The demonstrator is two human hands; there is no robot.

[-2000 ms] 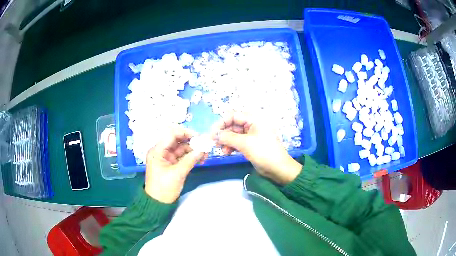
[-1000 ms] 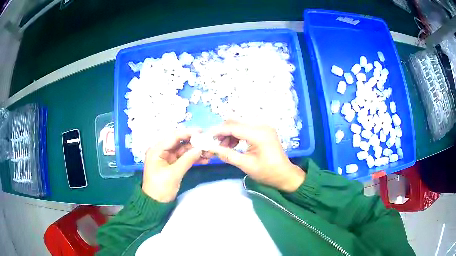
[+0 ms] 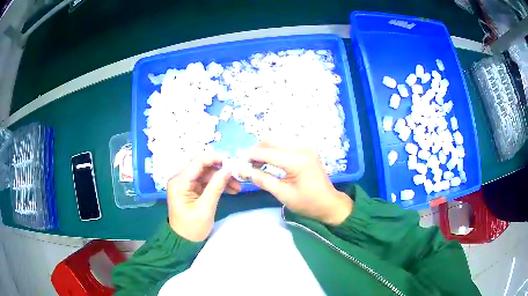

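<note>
My left hand (image 3: 197, 193) and my right hand (image 3: 301, 179) meet over the near edge of the wide blue tray (image 3: 138, 115). Their fingertips hold a small white part (image 3: 236, 166) between them; glare blurs its shape, and I cannot tell whether it is one piece or two. White plastic shells (image 3: 176, 121) are heaped in the tray's left half. Smaller white mating pieces (image 3: 289, 98) are heaped in its right half. Blue floor shows between the heaps.
A narrower blue tray (image 3: 393, 46) at right holds scattered white rounded units (image 3: 428, 133). At left lie a clear container (image 3: 123, 196), a smartphone (image 3: 87, 188) and stacked clear blister trays (image 3: 32, 173). More blister trays (image 3: 499, 110) stand far right. Red stools (image 3: 84, 269) are below.
My right hand has turned and closed in on my left, so the fingertips now meet around the white part. In the last second the hands have shifted only slightly.
</note>
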